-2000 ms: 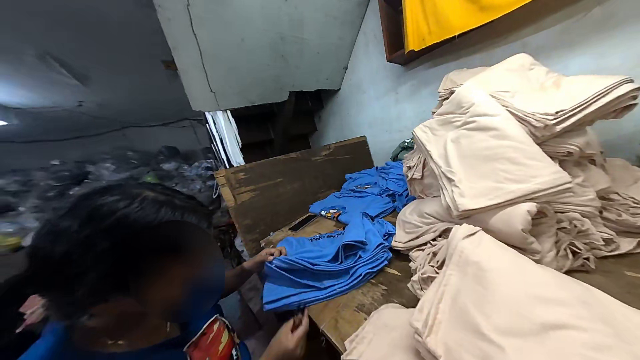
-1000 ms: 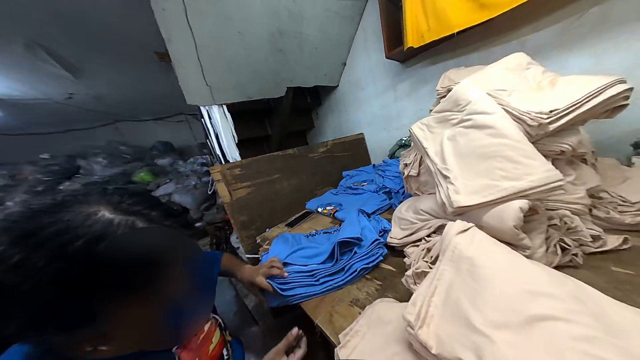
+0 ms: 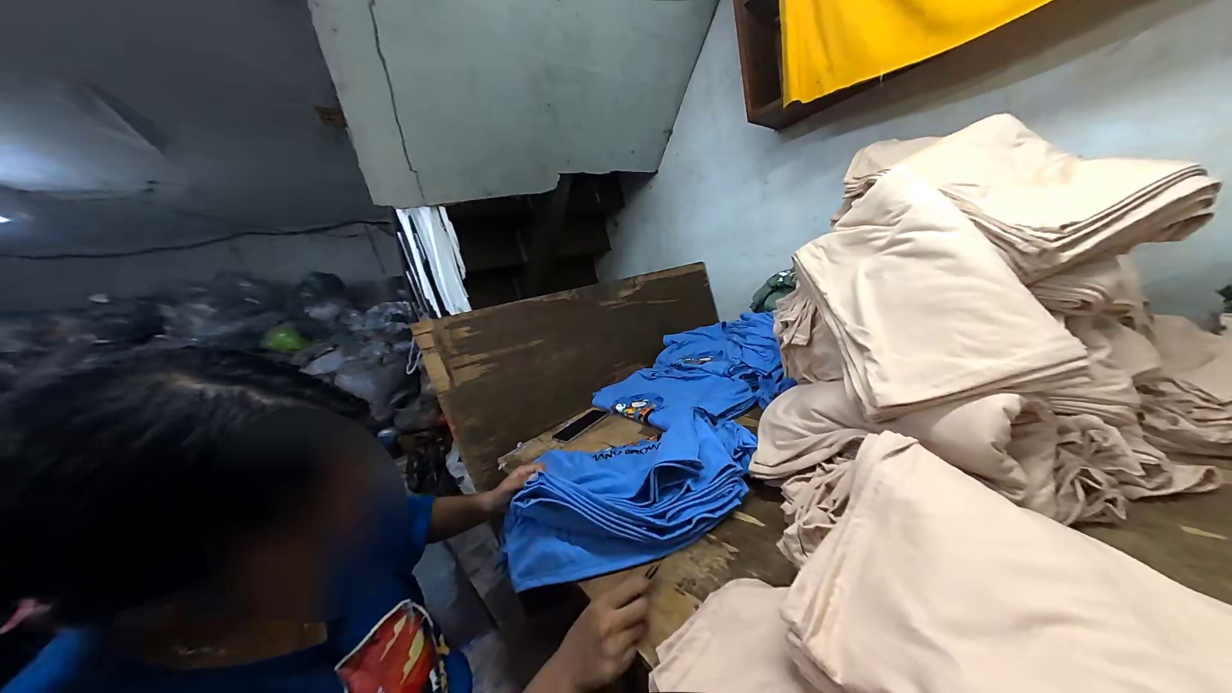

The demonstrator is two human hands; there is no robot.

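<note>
Neither my left hand nor my right hand can be made out. At the left, a co-worker in a blue shirt leans beside the wooden table (image 3: 717, 568). One hand of the co-worker (image 3: 512, 486) touches the left edge of a layered stack of blue printed fabric pieces (image 3: 626, 500). Below the stack's front edge is another hand (image 3: 611, 626), which appears to be the co-worker's, with curled fingers and a small dark object at the fingertips. More blue printed fabric (image 3: 712, 371) lies behind the stack.
Large piles of folded beige fabric (image 3: 943, 298) fill the right side, with more beige fabric (image 3: 1001, 577) in front. A phone-like dark object (image 3: 580, 425) lies near an upright wooden board (image 3: 577, 346). Yellow cloth (image 3: 876, 43) hangs above. Filled plastic bags (image 3: 356, 356) are heaped behind the co-worker.
The co-worker's far hand has shifted up along the stack's left edge since one second ago. The nearer hand has moved right and up, closer to the blue stack.
</note>
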